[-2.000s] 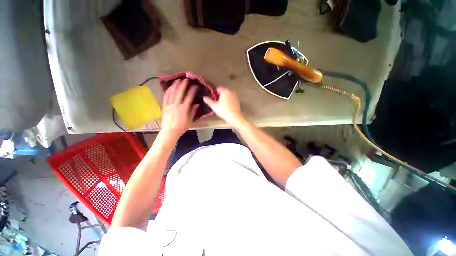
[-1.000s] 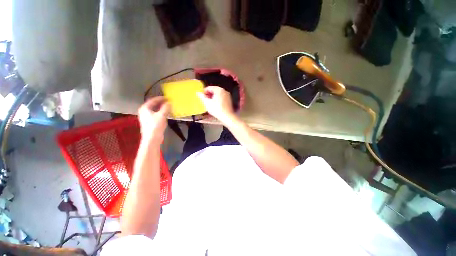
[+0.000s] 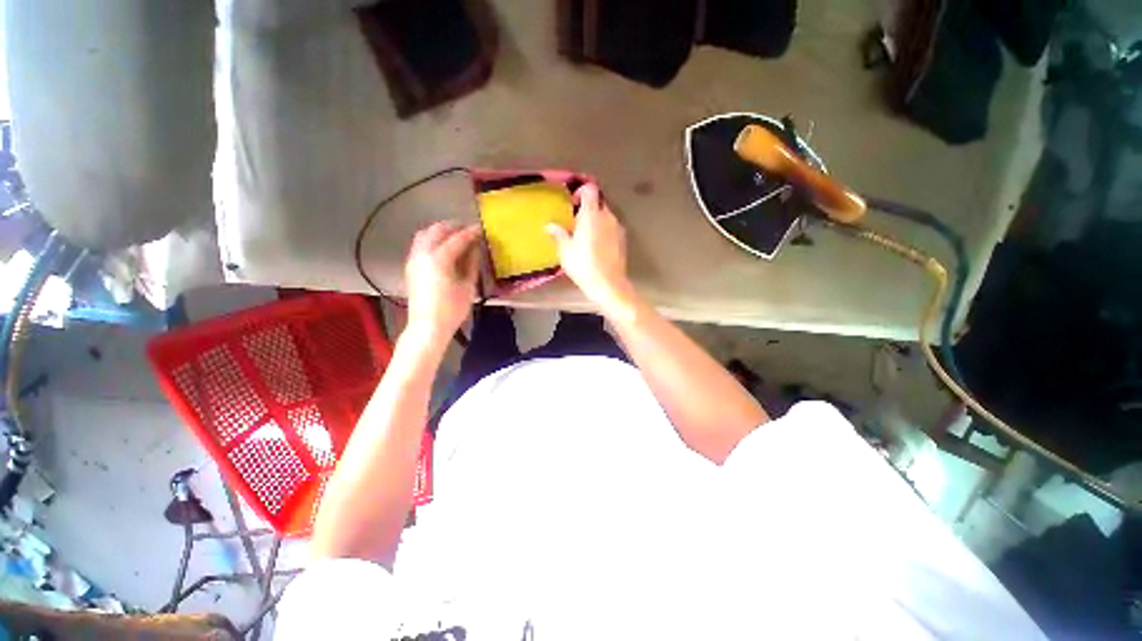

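Observation:
The yellow template (image 3: pixel 522 230) lies on the dark pocket piece (image 3: pixel 511 282), near the table's front edge. The pocket piece's pink-red rim shows around the template. My right hand (image 3: pixel 592 252) is at the right side, with its thumb on the template and its fingers at the rim. My left hand (image 3: pixel 441 273) is at the left edge of the piece, its fingers bent; whether it grips the edge cannot be told. A thin dark cord (image 3: pixel 360 238) loops left from the piece, partly behind my left hand.
The steam iron (image 3: pixel 798 177) rests on the table (image 3: pixel 301 138) at the right, its hose and cable running right. Dark pocket stacks (image 3: pixel 635 38) lie at the back and back right, another dark piece (image 3: pixel 432 53) at back left. A red basket (image 3: pixel 269 407) is below the table edge.
The yellow template has gone from beside the pocket piece, through both hands raised, to lying flat on the piece. My left hand has moved right to the piece's edge. The view has shifted.

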